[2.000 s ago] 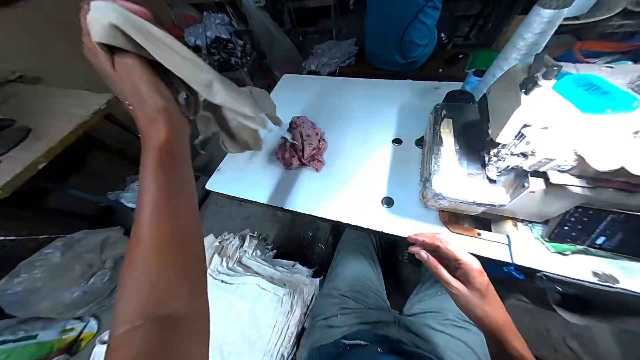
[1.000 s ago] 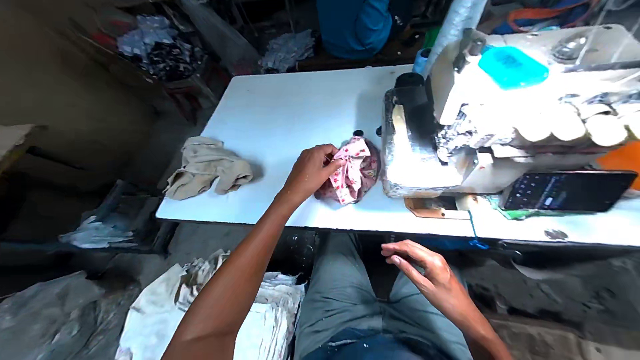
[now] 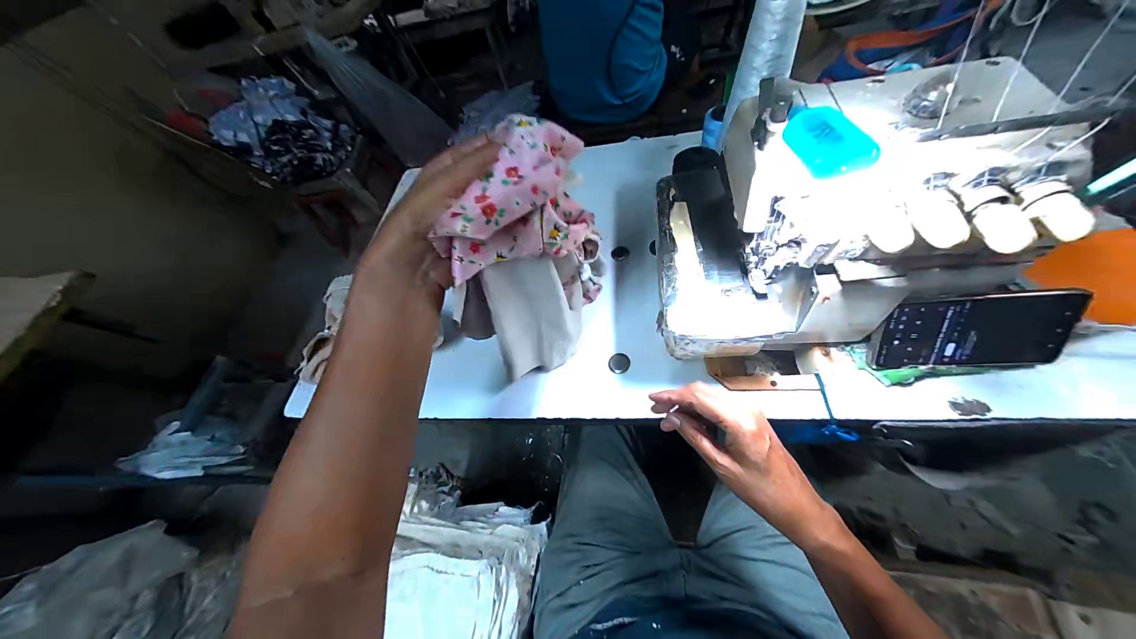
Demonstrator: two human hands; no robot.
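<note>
My left hand (image 3: 430,209) grips a bundle of pink floral cloth (image 3: 506,200) above the white table (image 3: 568,395). A light grey-beige piece of fabric (image 3: 537,315) hangs below the pink cloth. Behind my left forearm a beige cloth (image 3: 318,342) lies at the table's left end, partly hidden. My right hand (image 3: 719,435) rests near the table's front edge, fingers slightly bent and nothing in them. It is nearest to the lit sewing machine (image 3: 799,257), an overlock type with several thread cones or knobs.
A phone (image 3: 981,328) leans against the machine's front at right. A blue plastic case (image 3: 830,142) lies on the machine. A stack of white cloth (image 3: 453,577) is below the table beside my legs. A person in blue (image 3: 603,58) is beyond the table.
My left hand has lifted the pink floral cloth, which lay on the table one second ago, up and to the left. The beige cloth, held two seconds ago, lies on the table.
</note>
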